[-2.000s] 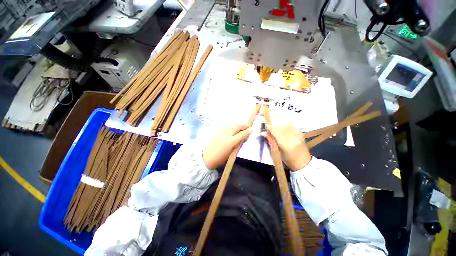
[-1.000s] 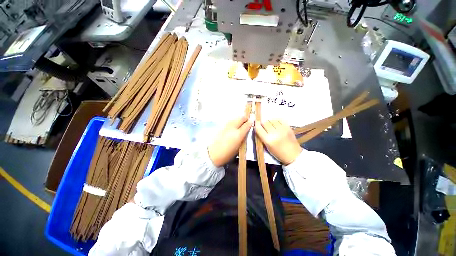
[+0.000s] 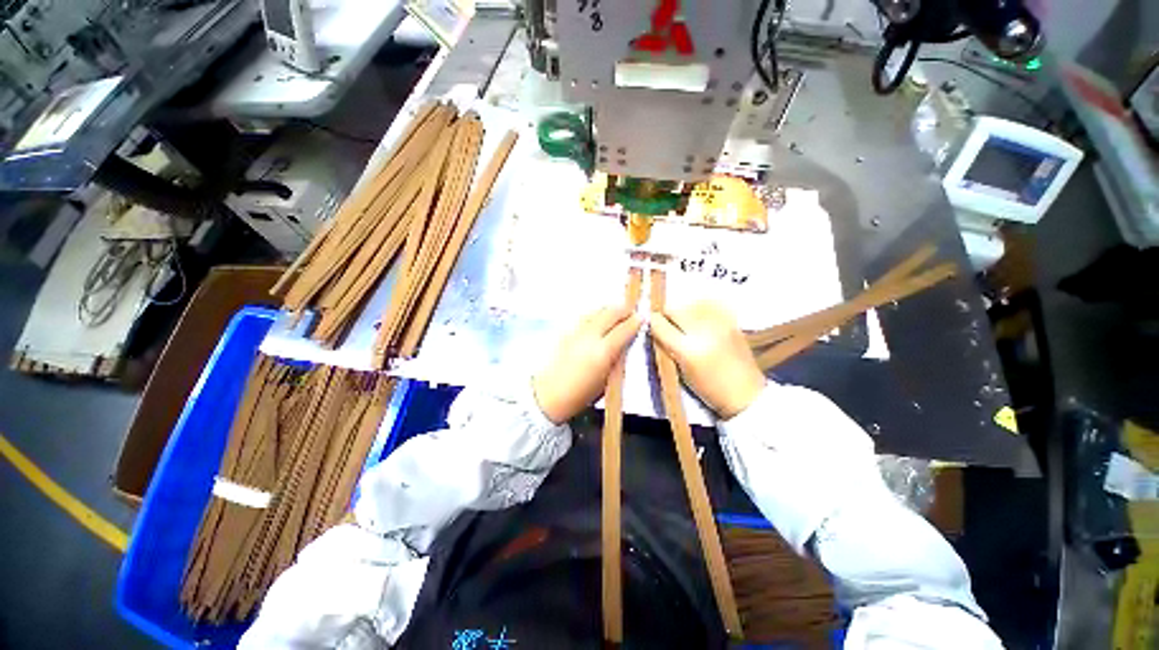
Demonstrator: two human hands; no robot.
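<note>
My left hand holds one brown strap, and my right hand holds another brown strap. The hands are side by side, nearly touching. The strap ends lie on the white template plate at a small slot just in front of the yellow-orange clamp. The other ends hang over the dark apron. The sewing machine head is above, with green and orange parts beneath it. No tool can be made out in my right hand.
A fanned strap pile lies at the table's left. Two crossed straps lie at the right. A blue bin of straps stands lower left beside a cardboard box. Another strap-filled bin is lower right. A control panel stands right.
Both straps were brought closer together and their ends set at the plate slot. Since a second ago, green and orange parts show lower under the head. The right strap's hanging end has swung right.
</note>
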